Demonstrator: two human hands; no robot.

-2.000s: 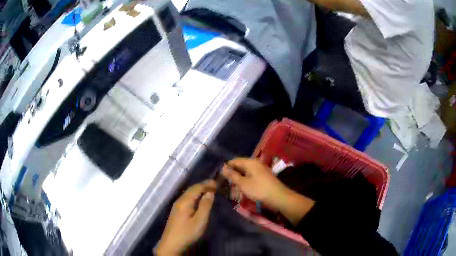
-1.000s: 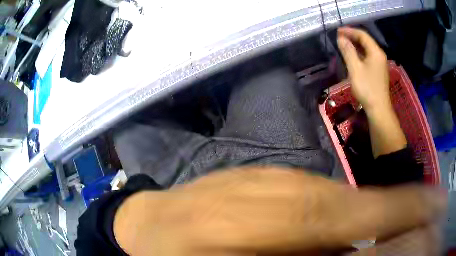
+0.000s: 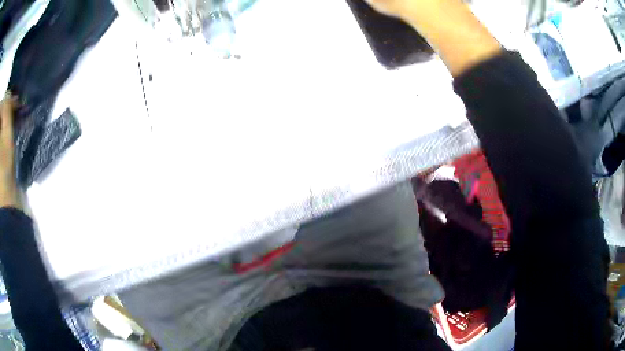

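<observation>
Dark cloth (image 3: 62,44) lies at the left of the white table, with a black speckled fabric piece (image 3: 55,140) below it. My left hand (image 3: 7,151) is at the far left picture edge, its fingers at the fabric's edge; it is partly cut off, and its grip is unclear. My right hand (image 3: 414,8) is at the top edge, over or beside a flat black rectangle (image 3: 394,38). Its fingertips are cut off or hidden. Blurred machine parts (image 3: 219,31) show at the top. A thin dark thread (image 3: 142,82) crosses the table.
The ruler-marked table edge (image 3: 308,206) runs above my grey-clad lap, where a red strip (image 3: 266,258) shows. A red basket (image 3: 485,199) with dark pieces stands at the right, partly behind my sleeve. Pale items (image 3: 113,319) lie at the lower left.
The view has turned back over the table. My left arm, stretched across my lap before, is now at the far left by the fabric. My right hand has moved from the basket side onto the table.
</observation>
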